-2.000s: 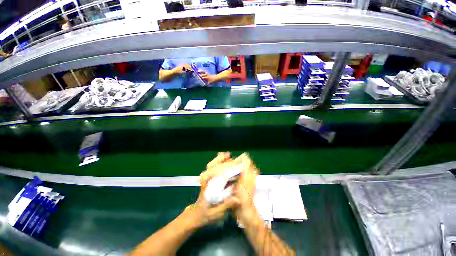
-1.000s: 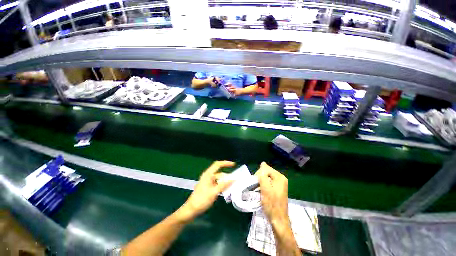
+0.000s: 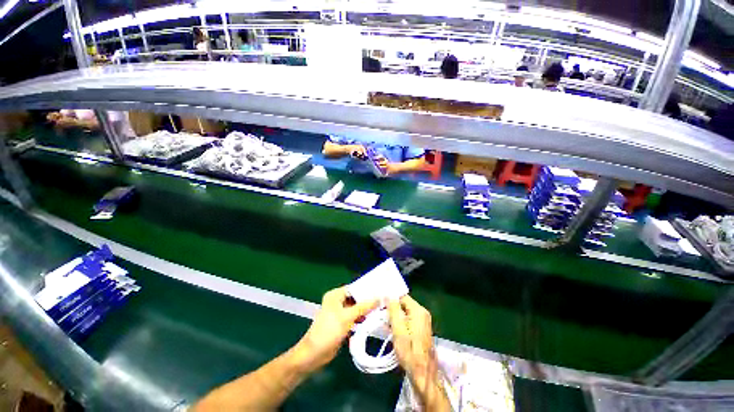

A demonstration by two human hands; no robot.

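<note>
A white cable coil (image 3: 375, 346) hangs below my two hands at the middle. A folded white leaflet (image 3: 377, 286) stands up from my fingertips, above the coil. My left hand (image 3: 328, 323) pinches the leaflet's lower left part. My right hand (image 3: 412, 331) holds the coil's upper right side, its fingertips touching the leaflet's lower edge. The exact grip of the fingers is partly hidden. More leaflets (image 3: 475, 383) lie on the green ledge at the right wrist, partly covered by it.
Blue-and-white boxes (image 3: 87, 291) are piled on the ledge at left. A pale rail (image 3: 193, 279) borders the belt, which carries boxes (image 3: 391, 244). Across it are a person's hands (image 3: 385, 163), heaped cable trays (image 3: 245, 159) and stacked boxes (image 3: 555, 195). A metal shelf (image 3: 282, 100) spans overhead.
The leaflet is now raised upright above the coil, and the coil hangs lower. My hands are closer together. The view has shifted, and the belt boxes have moved left.
</note>
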